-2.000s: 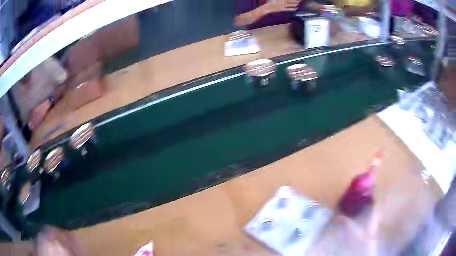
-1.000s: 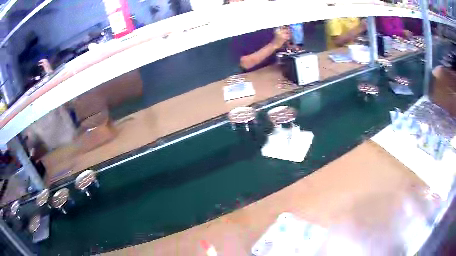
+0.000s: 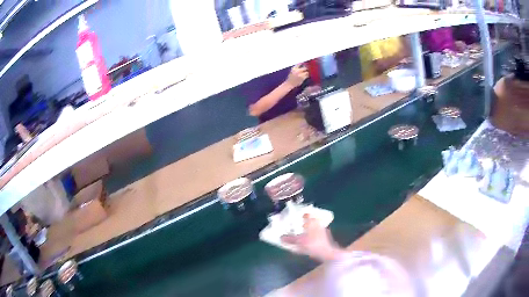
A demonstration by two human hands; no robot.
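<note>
My right hand (image 3: pixel 316 238), as far as the arm's direction shows, reaches from the lower right over the green belt. Its fingers hold a white square plate (image 3: pixel 270 235) at the near edge. Blurred pale upright shapes stand on the plate; whether they are posts I cannot tell. The plate lies just in front of a round copper-faced disc (image 3: pixel 285 186) on short legs. My left hand is not in view.
Another footed disc (image 3: pixel 236 190) stands left of it, one (image 3: pixel 403 133) farther right. A white frame beam (image 3: pixel 145 96) crosses above, bearing a pink-red bottle (image 3: pixel 93 64). Small bluish-white parts (image 3: pixel 478 168) stand on a white sheet at right. A person's arm (image 3: pixel 277 96) is across the belt.
My right hand has come into view and taken hold of the white plate on the belt. The view has shifted, and the near bench plate has left the picture.
</note>
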